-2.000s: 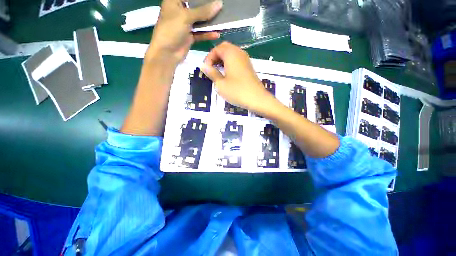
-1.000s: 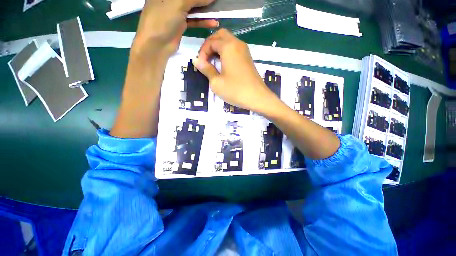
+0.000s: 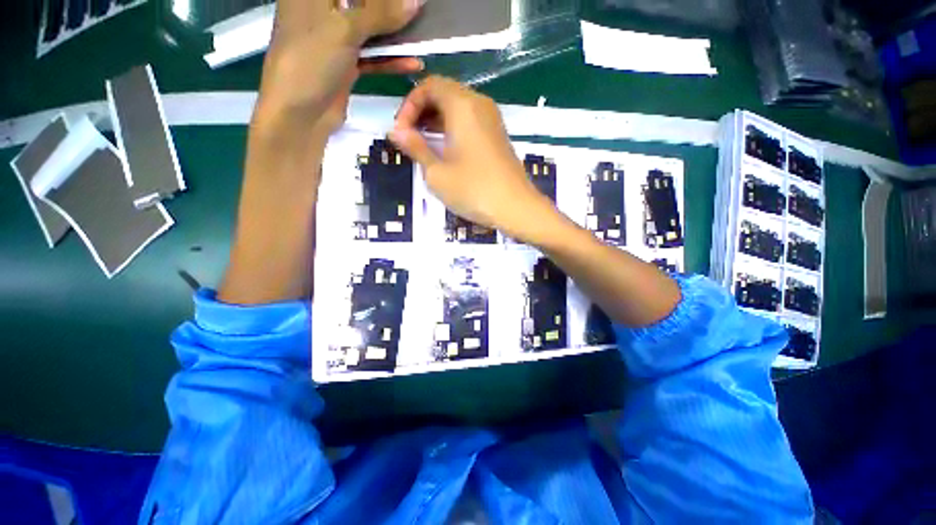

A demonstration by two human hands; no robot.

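A white parts tray (image 3: 421,277) lies in front of me with two rows of black phone parts (image 3: 385,195). My left hand (image 3: 318,62) is at the top edge, partly cut off, and holds a grey-brown sticker sheet (image 3: 462,18) with a white edge. My right hand (image 3: 462,154) is over the tray's upper row, with thumb and index fingertips pinched together at the top of the upper left part. Whether a tiny pad is between the fingertips cannot be made out. My right hand and forearm hide some parts.
A tray stack (image 3: 726,220) stands at the right, with a curled strip (image 3: 874,246) beyond it. Used grey-brown sheets (image 3: 108,205) lie at the left. White paper strips (image 3: 649,48) and clear plastic trays (image 3: 806,51) are at the far side. A strip of dark parts (image 3: 87,15) is far left.
The view has shifted, so the bench items sit differently in the picture. My right fingertips stay near the top of the upper left part. My left hand still holds the sheet.
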